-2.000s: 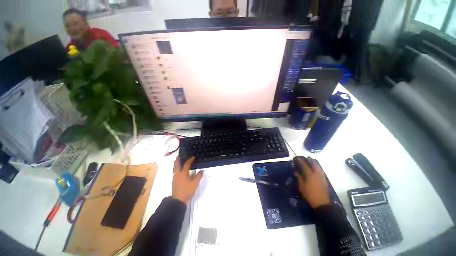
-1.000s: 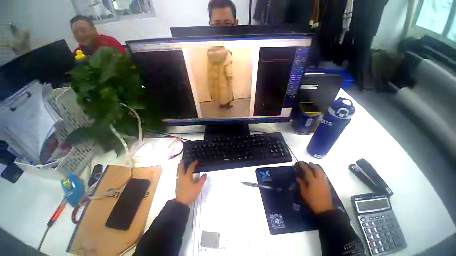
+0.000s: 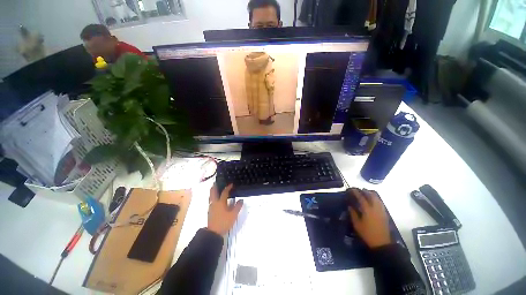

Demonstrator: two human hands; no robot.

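The monitor point(image 3: 262, 92) shows a photo of a long tan hooded coat between dark screen areas. My right hand point(image 3: 369, 216) rests over the black mouse point(image 3: 356, 199) on the dark mouse pad point(image 3: 329, 253), covering much of the mouse. My left hand point(image 3: 222, 210) lies at the left end of the black keyboard point(image 3: 280, 174), fingers apart, fingertips at its lower left edge. A pen point(image 3: 305, 215) lies across the pad's left edge. White paper point(image 3: 268, 245) with a small grey square lies between my arms.
On the left are a brown folder point(image 3: 115, 253) with a smartphone point(image 3: 154, 232), a red screwdriver-like tool point(image 3: 70, 243), a white basket point(image 3: 95, 183) and a green plant point(image 3: 135, 103). On the right are a navy bottle point(image 3: 390, 148), a stapler point(image 3: 435, 205) and a calculator point(image 3: 443, 262). Two people sit opposite.
The screen has gone from a white window to the coat photo. The view has shifted slightly, and the person in red has lowered their head. My hands stay in place.
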